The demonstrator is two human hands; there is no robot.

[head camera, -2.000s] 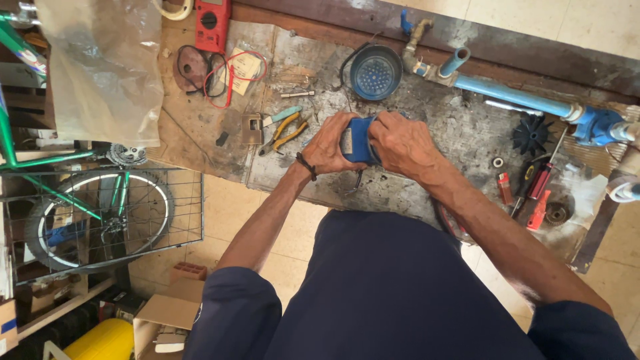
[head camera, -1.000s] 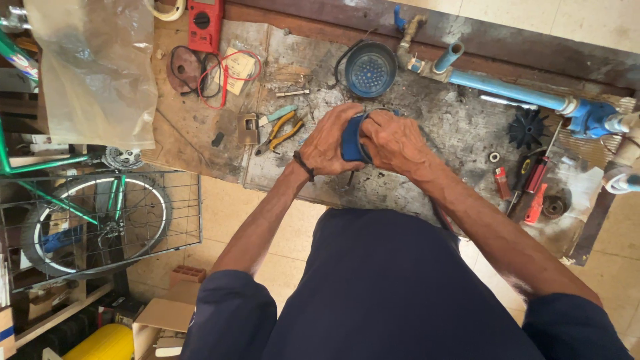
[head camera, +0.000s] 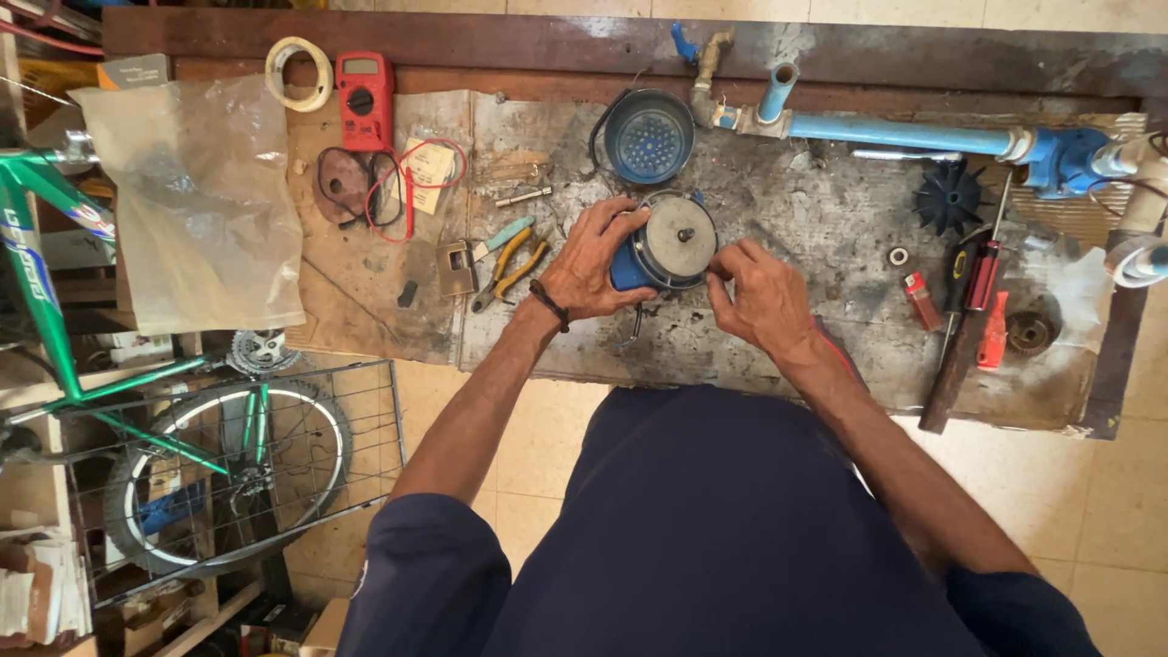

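My left hand grips the side of a blue cylindrical motor housing, which lies tilted on the bench with its round grey metal end and short shaft facing up. At the housing's right rim is my right hand, fingers curled and fingertips close together; whether they pinch something small is unclear. Behind the housing sits a dark round cover with a blue perforated bottom. Yellow-handled pliers lie left of my left hand. A bent dark wire or hook shows just below the housing.
A red multimeter, masking tape roll and socket lie left. Blue pipe runs along the back to a blue pump body. At right are a black fan impeller, screwdriver, bearing and gear-like part.
The housing's grey end plate now faces up in plain view. My right hand has moved off the top of the housing to its right edge.
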